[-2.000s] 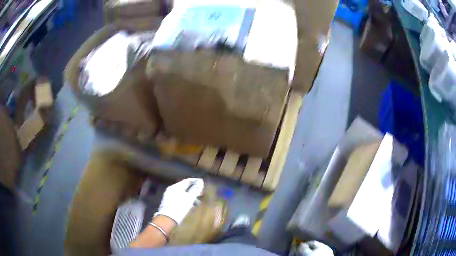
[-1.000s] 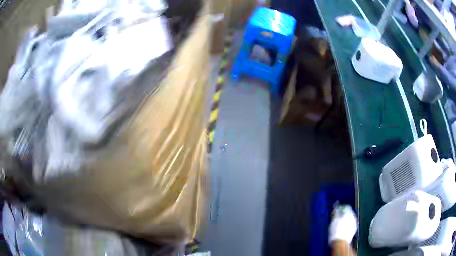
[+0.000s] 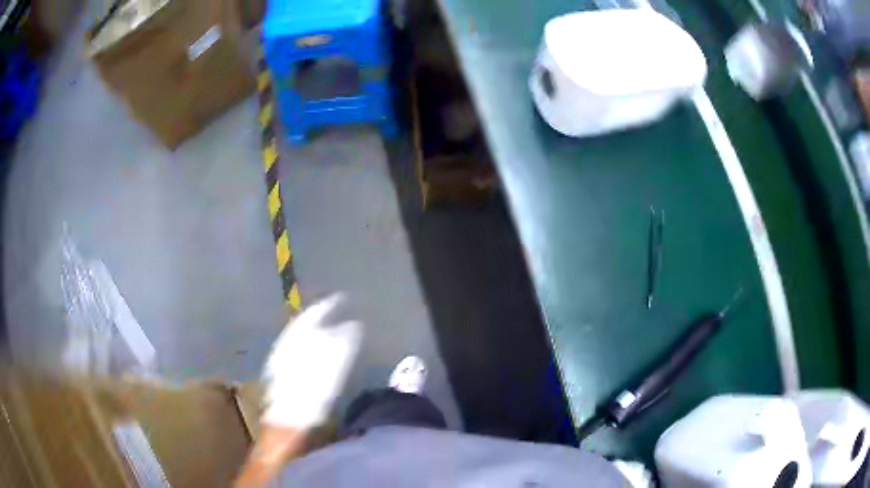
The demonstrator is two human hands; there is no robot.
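My left hand, in a white glove, is over the floor at lower centre. It is blurred, with its fingers slightly apart and nothing visible in it. A small white patch at the bottom edge by the bench may be my right glove, mostly cut off. A black electric screwdriver lies on the green bench, its thin tip towards the upper right. A thin metal tool or bit lies above it. A white appliance housing is at the top of the bench, and another is at lower right.
A blue stool stands on the floor at the top. Yellow-black tape runs down the floor. A carton is at upper left and more cardboard at lower left. A pale rail runs along the bench. My shoe shows.
The view has swung from cartons and a pallet to the green bench, which now fills more of the right side. The large wrapped carton has left the view. My left hand has come back into view.
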